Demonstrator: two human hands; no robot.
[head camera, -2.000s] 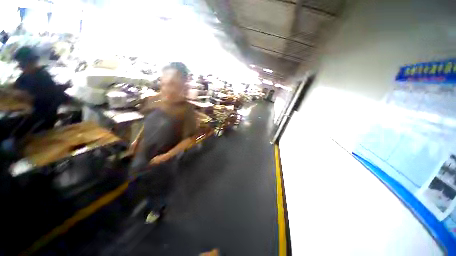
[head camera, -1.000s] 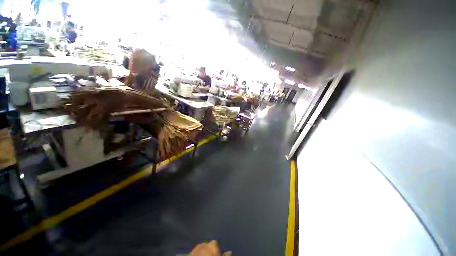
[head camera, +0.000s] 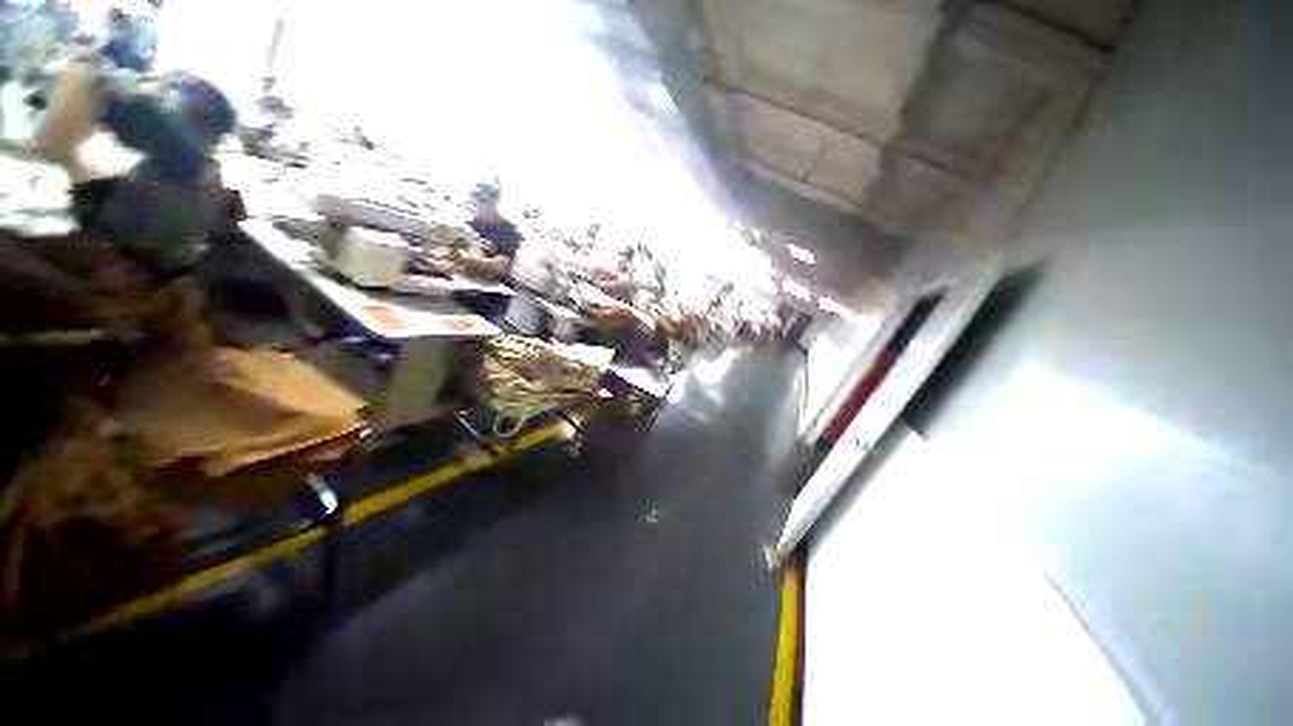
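Neither of my hands can be made out. A tiny pale blur at the bottom edge cannot be identified. Nearest on the left lies a stack of flat tan-brown sheets, with its corner towards the aisle. A blurred brown mass of pieces hangs below and left of it, cut off by the left edge. Further on, a loose heap of pale yellowish strips rests on a low stand beside the aisle.
A dark floor aisle runs ahead between yellow lines. Sewing tables and seated people line the left. A person bends at the upper left. On the right are a white wall and an open door or frame.
The view has moved forward along the aisle. The brown pieces and pale strips are nearer, and the walking person is gone. The fingers at the bottom edge have dropped almost or fully out of view.
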